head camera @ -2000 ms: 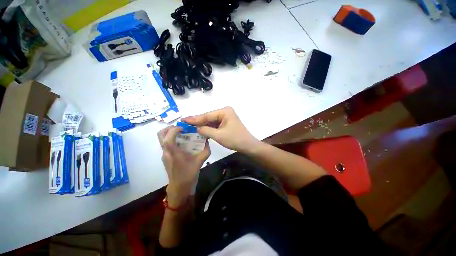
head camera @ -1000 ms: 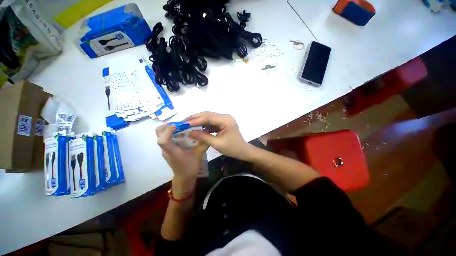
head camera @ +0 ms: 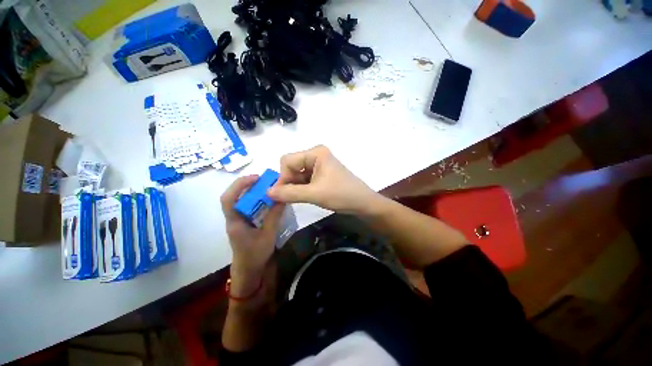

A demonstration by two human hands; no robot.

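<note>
My left hand (head camera: pixel 247 225) is closed around a small blue-and-white retail box (head camera: pixel 258 195) at the table's front edge, its blue end facing up. My right hand (head camera: pixel 314 182) has its thumb and fingertips at the blue end of the same box. The box's lower part is partly hidden by my left hand. Flat box blanks (head camera: pixel 187 132) lie in a loose stack behind my left hand. A tangled pile of black coiled cables (head camera: pixel 293 50) lies at the back.
Packed boxes (head camera: pixel 114 234) stand in a row at left beside a brown carton (head camera: pixel 25 204). A larger blue box (head camera: pixel 161 43) lies behind the blanks. A smartphone (head camera: pixel 450 91) and an orange and dark blue ring-like block (head camera: pixel 506 16) lie at right. A red stool (head camera: pixel 480 221) stands below.
The box in my left hand has turned, so its blue end now faces up more fully. My right hand's fingers have shifted to the right side of that end.
</note>
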